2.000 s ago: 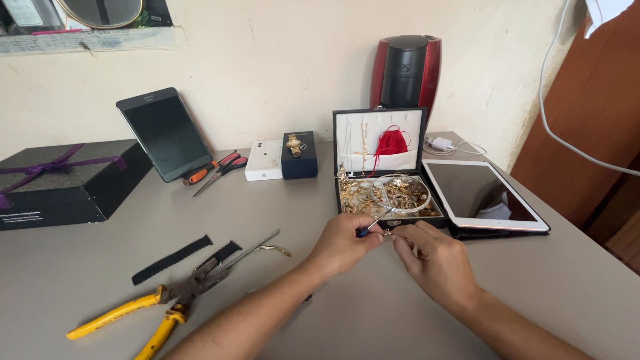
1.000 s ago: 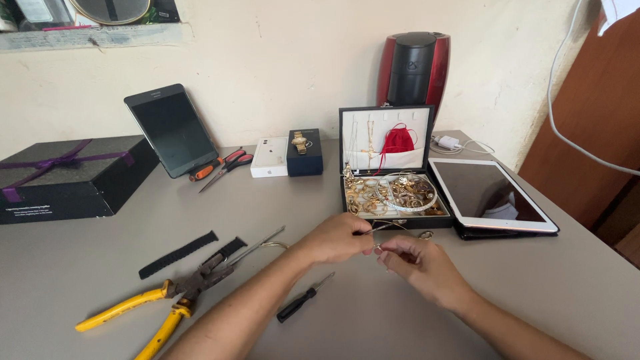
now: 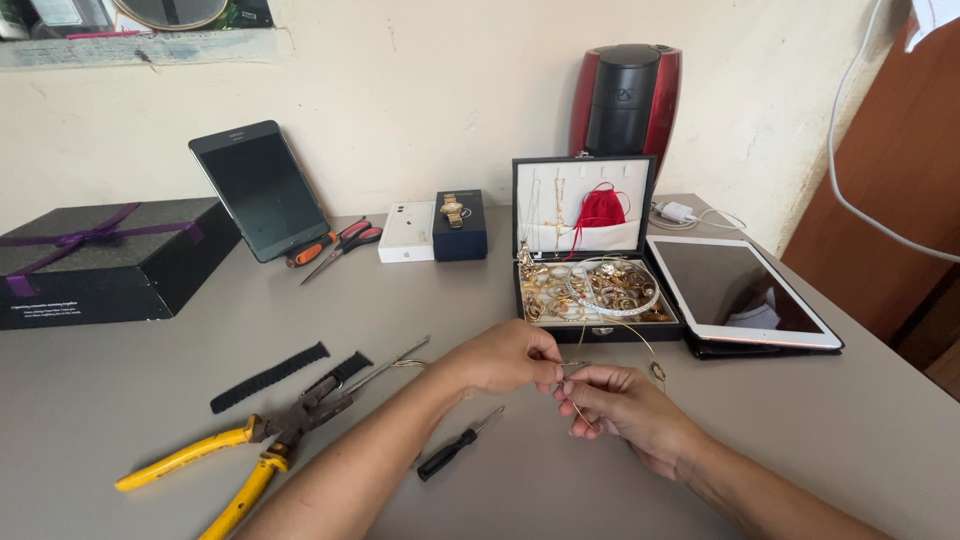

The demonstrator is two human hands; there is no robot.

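My left hand (image 3: 510,356) and my right hand (image 3: 622,401) meet fingertip to fingertip just in front of the jewelry box (image 3: 559,334). Both pinch a thin gold-coloured piece of jewelry, mostly hidden by the fingers. A fine gold strand (image 3: 583,415) hangs below the right fingertips, and a thin metal tip (image 3: 576,364) sticks out past my left fingers. Behind the right hand, a thin gold strand with a small oval ornament (image 3: 658,370) curves down from the box. The open box holds many gold-coloured pieces, a sparkling hoop (image 3: 651,301) and a red pouch (image 3: 601,208).
Yellow-handled pliers (image 3: 292,427), a black strap (image 3: 268,376) and a small black screwdriver (image 3: 448,454) lie around my left forearm. Scissors (image 3: 337,247), a gold watch on a blue box (image 3: 460,240) and a white box (image 3: 407,232) stand behind. A white tablet (image 3: 739,289) lies right.
The dark-handled tool seen at my left fingers two seconds ago is out of them. A black screwdriver now shows on the table beside my left forearm. The gold strand with the oval ornament has come into view.
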